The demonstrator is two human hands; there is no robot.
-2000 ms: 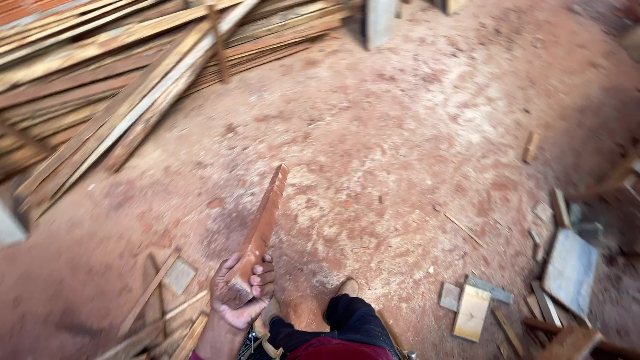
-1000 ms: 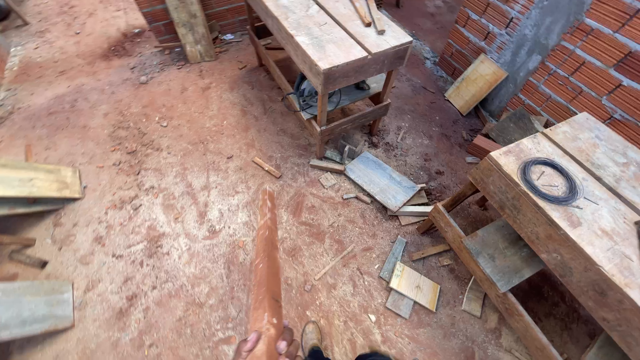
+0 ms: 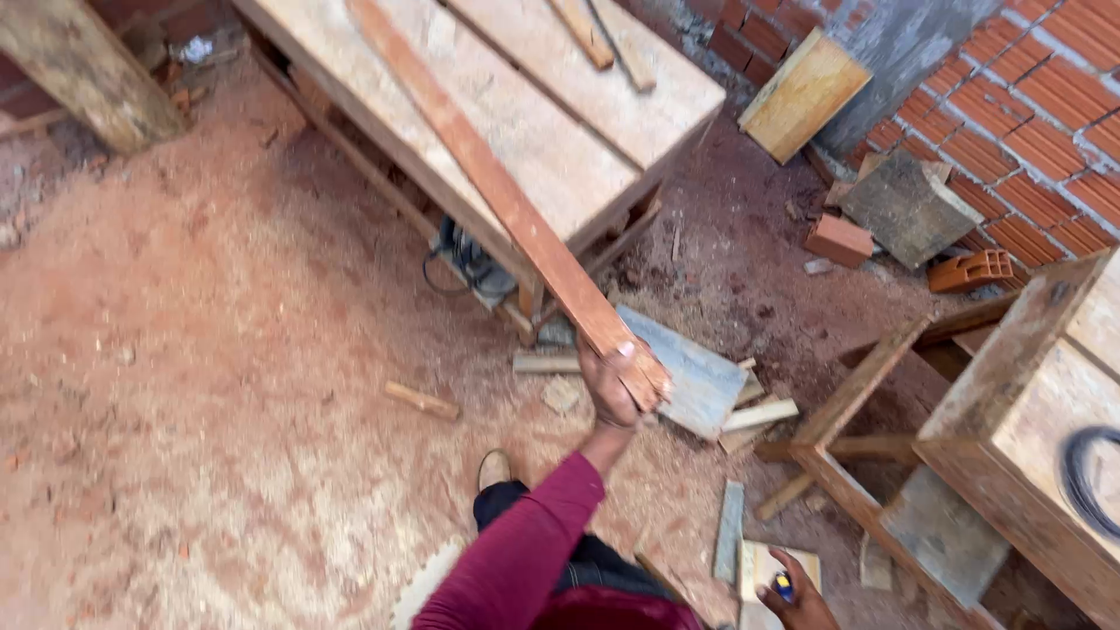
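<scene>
My left hand (image 3: pixel 610 385) grips the near end of a long, narrow reddish wooden board (image 3: pixel 516 214). The board slants up and left, its far part over the top of a wooden workbench (image 3: pixel 560 166); whether it touches the top I cannot tell. My right hand (image 3: pixel 792 595) is low at the right edge of my body, its fingers around a small blue and yellow object (image 3: pixel 783 584), partly hidden. Below that hand a pale piece of board (image 3: pixel 809 564) lies on the ground.
A second workbench (image 3: pixel 1006 455) at right carries a coil of black wire (image 3: pixel 1089 481). Wood offcuts and a grey board (image 3: pixel 700 376) lie between the benches. Two wooden pieces (image 3: pixel 582 31) rest on the first bench. A brick wall (image 3: pixel 1041 131) stands behind. A post (image 3: pixel 87 74) is at upper left.
The view has swung right and nearer the first workbench. The board, held low over bare ground before, now reaches over that bench. My right hand has come into view.
</scene>
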